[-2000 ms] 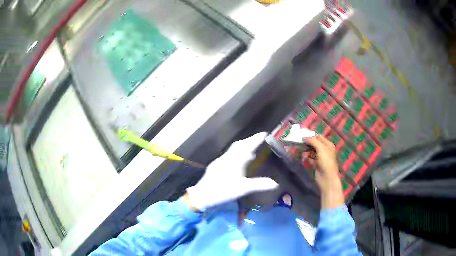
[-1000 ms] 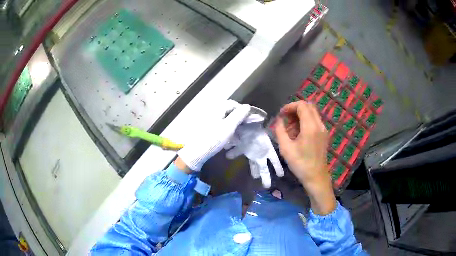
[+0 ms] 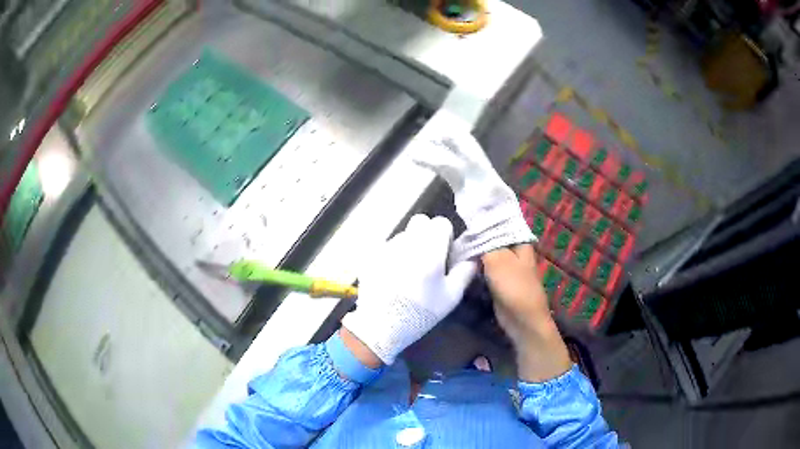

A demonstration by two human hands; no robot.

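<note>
My left hand, in a white knit glove, is closed on the cuff of the white glove at my right wrist. My right hand is inside that glove, fingers stretched up and left over the machine's white edge; its wrist is bare. A lime-green and yellow tool with a thin grey tip lies across the table's front edge; its yellow end meets the outline of my left glove, and I cannot tell if they touch.
A green fixture plate lies on the perforated metal table. A yellow ring is at the top. A red tray grid with green boards stands low at right. A black crate is beside it. A red-edged guard is at left.
The loose white glove that hung from my left hand is now on my right hand, which was bare. My right hand has moved left and up to meet my left hand.
</note>
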